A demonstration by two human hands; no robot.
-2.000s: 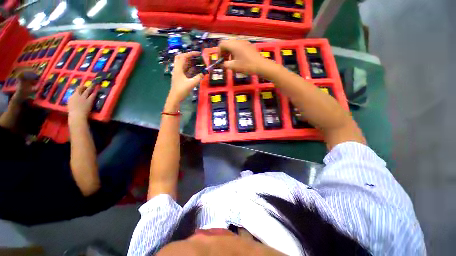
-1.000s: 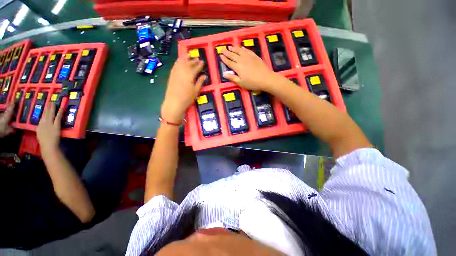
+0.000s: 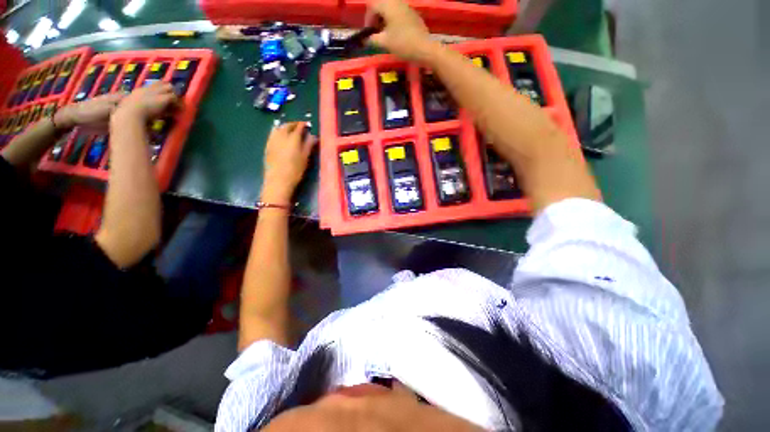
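A red-orange tray (image 3: 431, 221) holds keypad phones back up in two rows, each with a yellow patch at its upper end. The front-left phone (image 3: 360, 181) shows a pale label; the back-left phone (image 3: 350, 105) looks plain black. My left hand (image 3: 289, 156) rests low over the bench just left of the tray, fingers bent down; whether it holds anything is unclear. My right hand (image 3: 398, 29) is beyond the tray's back edge, with a dark slim item (image 3: 355, 38) at its fingertips, blurred. My right forearm hides some phones.
Loose batteries (image 3: 274, 63) lie in a pile behind my left hand. Red stacked trays (image 3: 279, 12) stand at the back. A dark slab (image 3: 596, 118) lies right of my tray. At left, another person's hands (image 3: 143, 101) are over another phone tray (image 3: 173, 169).
My left hand has left the tray's back-left pocket and moved left onto the bench. My right hand has moved from the phones to behind the tray. The neighbour's hands have moved further back.
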